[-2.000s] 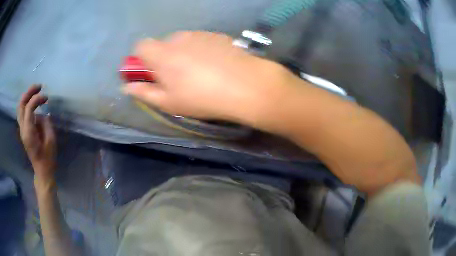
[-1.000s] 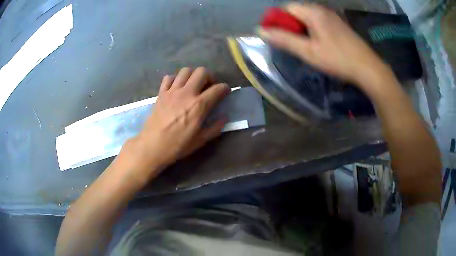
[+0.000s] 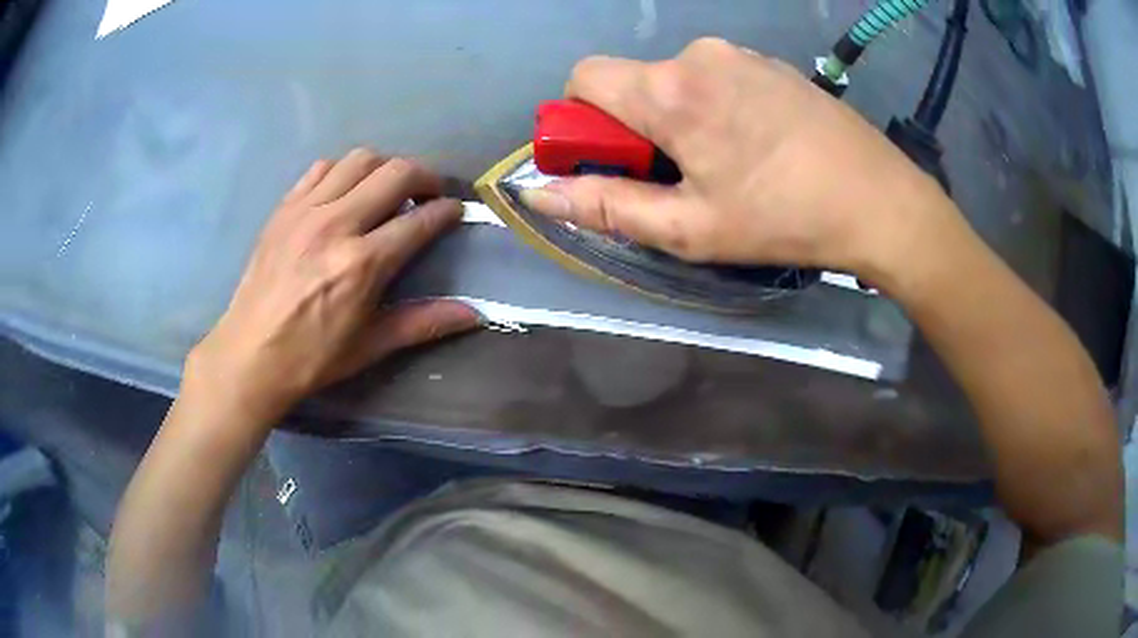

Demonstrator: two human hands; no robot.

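A white cut piece lies on the grey cloth cover, showing as a white border along the near edge and in short bits at the far edge of a grey-blue template. My left hand presses on the left part of both, fingers at the far edge and thumb at the near edge. My right hand is shut on the red handle of the steam iron. The iron's yellow-rimmed tip points left, close to my left fingers, and its base lies over the far edge of the template. The left ends are hidden under my left hand.
A green hose and a black cord run up from the iron's rear. A dark iron rest is at the right edge. Part of another white piece shows at the top left. The table's near edge curves before my body.
The iron has moved left from beside the rest onto the template's far edge. My left hand, which lay across the template, is now at its left part. The template and white piece appear further right.
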